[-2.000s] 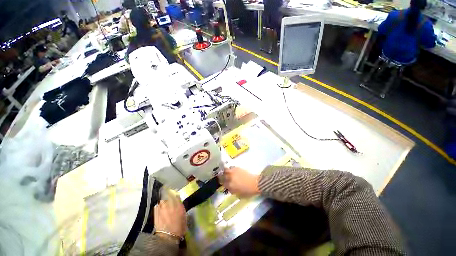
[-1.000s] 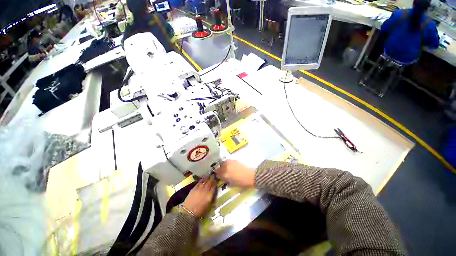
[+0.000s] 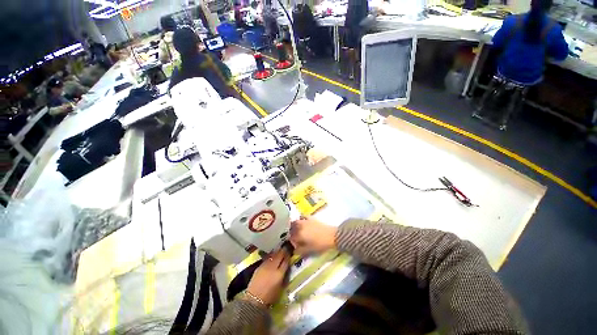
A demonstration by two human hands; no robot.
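Note:
A white sewing machine (image 3: pixel 239 190) with a round red-and-white emblem stands in front of me. My right hand (image 3: pixel 311 237) is at the needle area just below the machine head, fingers closed on the black fabric strip. My left hand (image 3: pixel 268 278) lies on the black fabric strip (image 3: pixel 243 277) just left of it, fingertips close to the right hand. The fingers hide the presser foot and needle. Lengths of strip hang in curves to the left. A dark fabric mass (image 3: pixel 386 298) lies at the near edge, under my right forearm.
A yellow block (image 3: pixel 307 199) sits right of the machine head. Red snips (image 3: pixel 456 191) on a cord lie on the right of the table. A white-framed screen (image 3: pixel 387 69) stands behind. Clear plastic (image 3: pixel 36 242) is at far left. A person in blue (image 3: pixel 531 49) sits at back right.
Over two seconds my left hand has moved right and up along the strip, to beside my right hand. My right hand has stayed at the needle area. The camera view has tilted slightly.

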